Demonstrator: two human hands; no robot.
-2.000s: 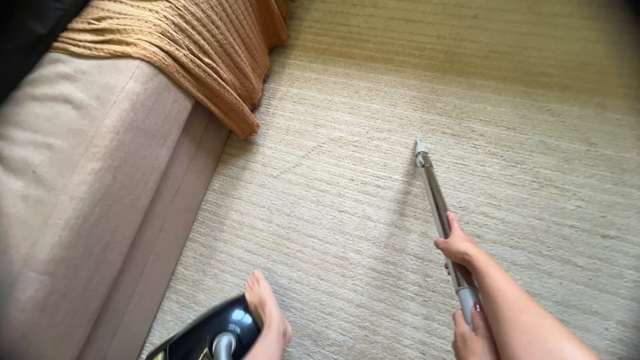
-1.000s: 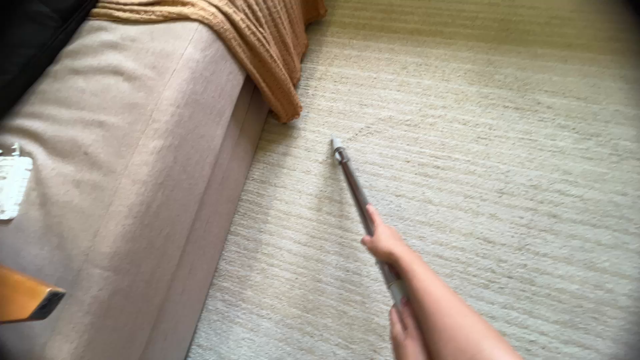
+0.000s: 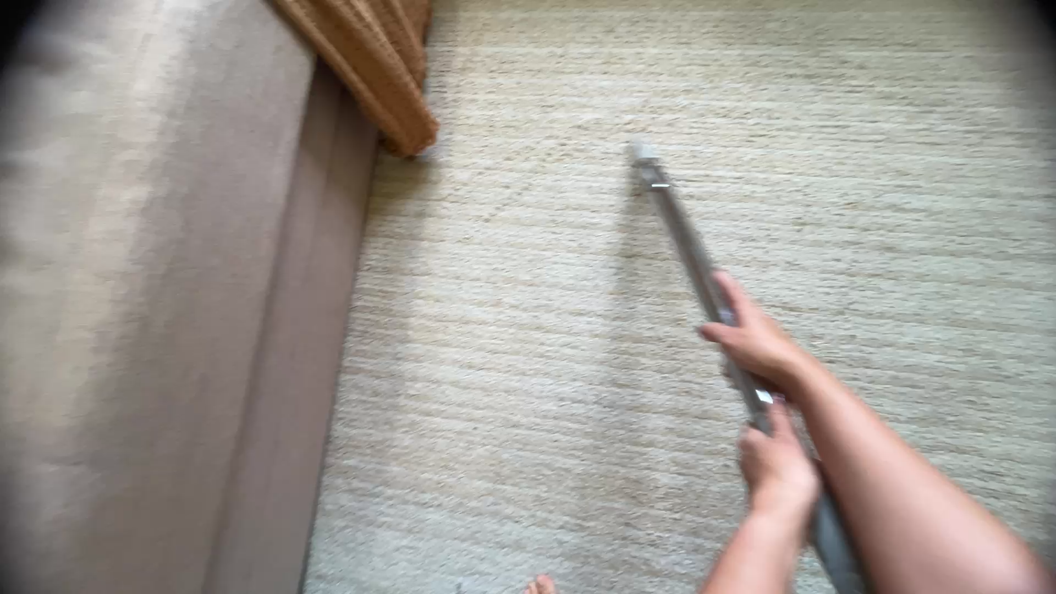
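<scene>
A metal vacuum cleaner wand (image 3: 691,247) slants from the lower right up to the middle of the view. Its small light-grey nozzle (image 3: 643,153) is at the far end over the carpet, blurred. My right hand (image 3: 755,338) is wrapped around the wand about midway along its visible length. Closer to me, my left hand (image 3: 780,466) grips the wand near the grey handle section (image 3: 835,544). Parts of the fingers of both hands are hidden behind the tube.
Cream striped carpet (image 3: 511,330) covers the floor. Along the left stands a beige upholstered sofa (image 3: 198,289), with an orange-brown knitted throw (image 3: 375,74) hanging over its edge. Toes of a bare foot (image 3: 542,584) show at the bottom edge.
The nozzle, close to the sofa and the throw a second ago, is now farther right of them. Both hands stay on the wand. The view has shifted too.
</scene>
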